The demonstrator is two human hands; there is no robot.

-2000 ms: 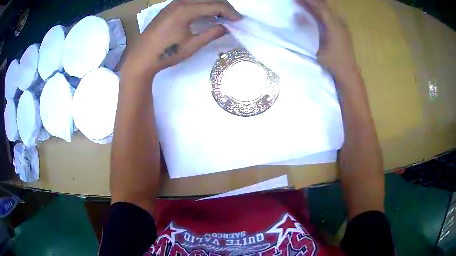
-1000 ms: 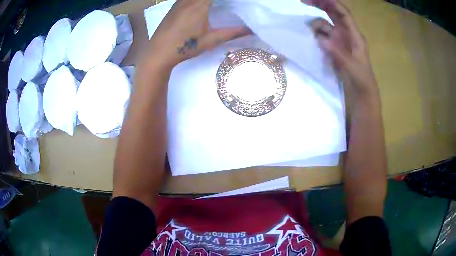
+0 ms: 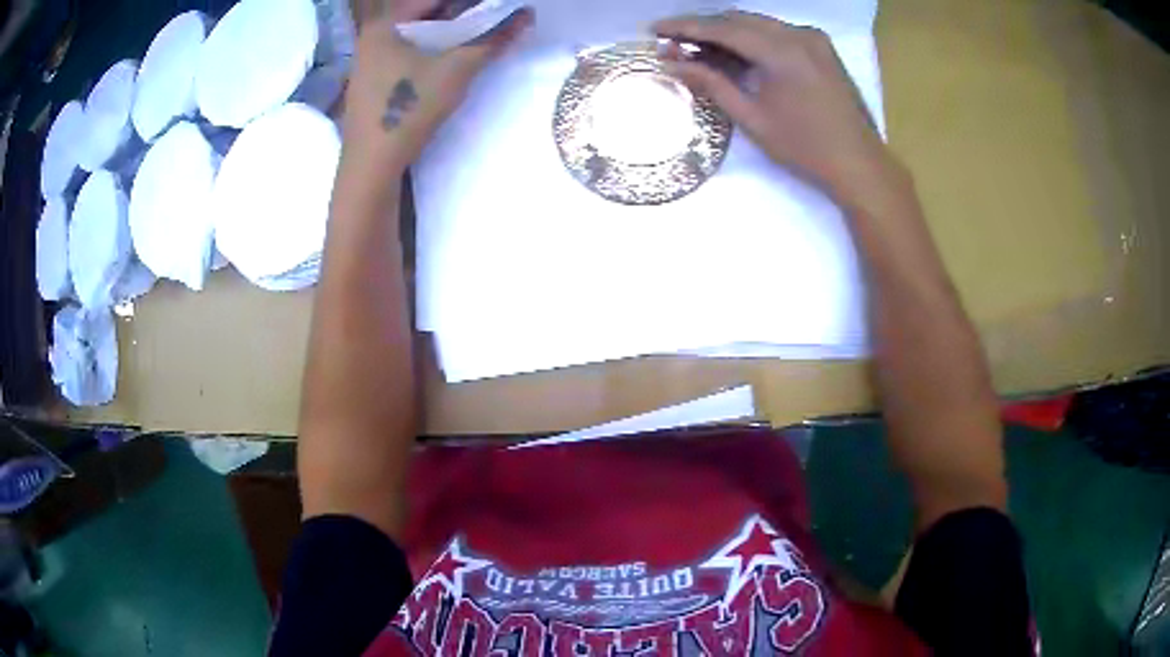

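Observation:
A round gold metal piece (image 3: 640,122) with a patterned rim and a bright centre lies flat on the stack of white tissue sheets (image 3: 616,276). My right hand (image 3: 776,96) is at the piece's upper right edge, with thumb and fingers on its rim. My left hand (image 3: 417,77) is at the upper left of the stack and holds a folded white tissue edge (image 3: 465,23) between thumb and fingers. Part of my left hand is cut off by the top of the picture.
White-wrapped round parcels (image 3: 280,193) stand in leaning rows at the left on the brown cardboard cover (image 3: 1014,193). A crumpled wrapped piece (image 3: 85,353) is at the near left. A narrow paper strip (image 3: 654,417) lies at the near table edge. The floor is green.
My right hand has moved from the lifted tissue to the gold piece's rim. My left hand has moved left with a tissue edge. The raised tissue no longer hangs over the stack's upper part.

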